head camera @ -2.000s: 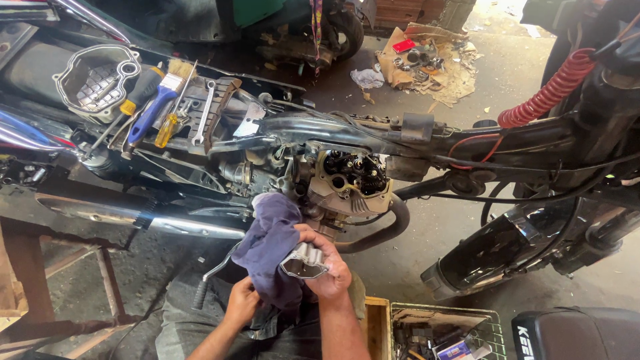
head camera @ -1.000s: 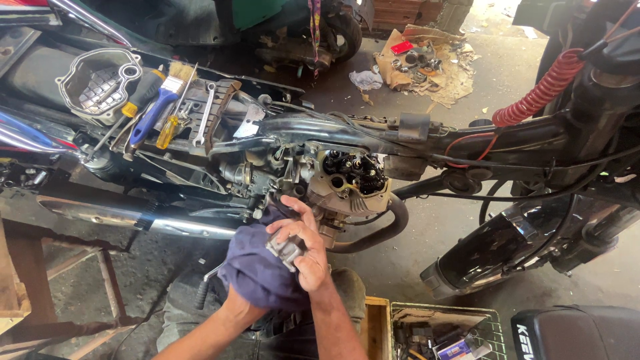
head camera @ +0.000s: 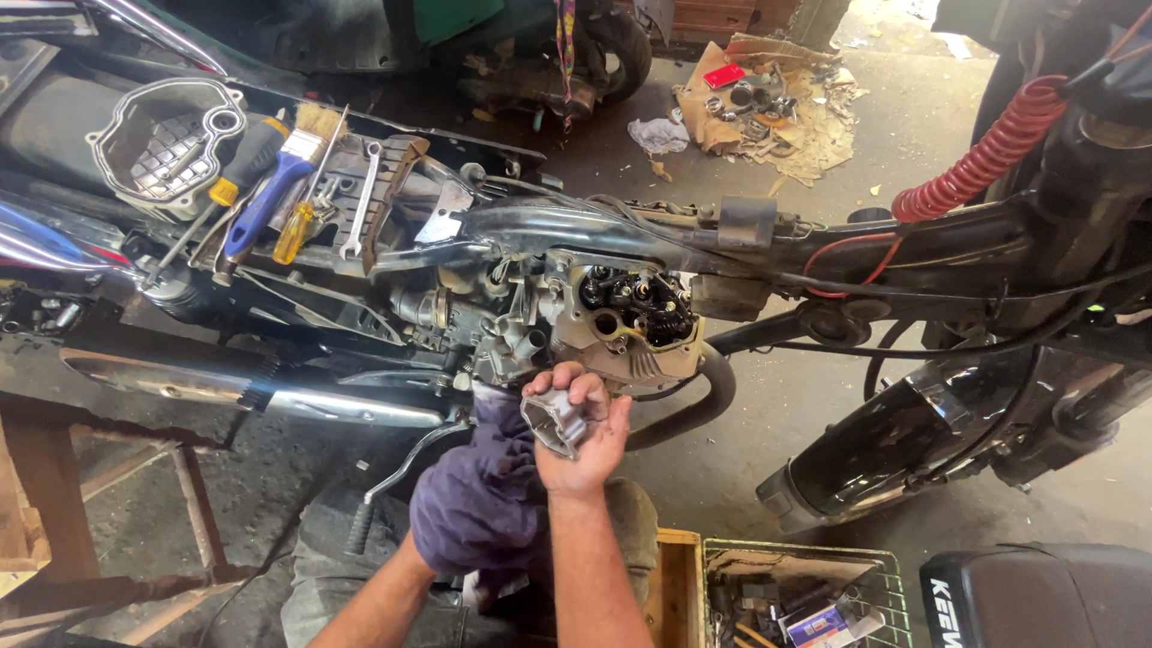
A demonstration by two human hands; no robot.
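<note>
My right hand (head camera: 585, 432) is closed around a small cast-metal cover (head camera: 553, 421), its hollow side tilted toward the camera. Just left of it, a dark purple cloth (head camera: 481, 495) wraps my left hand, whose fingers are hidden; only the wrist and forearm show below the cloth. The cloth's upper end lies near the carburetor (head camera: 513, 351). Above my right hand, the opened motorcycle cylinder head (head camera: 630, 333) shows oily valve parts. On the frame at upper left lie a metal engine cover (head camera: 166, 148), a blue-handled paintbrush (head camera: 270, 193), a yellow-handled screwdriver (head camera: 295, 236) and a wrench (head camera: 363, 202).
Small metal parts lie on torn cardboard (head camera: 814, 135) on the floor beyond the motorcycle. A wire basket (head camera: 891, 585) and a wooden box (head camera: 679, 585) stand at lower right. The exhaust pipe (head camera: 715, 405) curves beside my right hand. A wooden stand (head camera: 193, 495) is at lower left.
My cloth-wrapped left hand has come away from the metal cover to its left side. The right hand has turned, so the cover's hollow side shows again.
</note>
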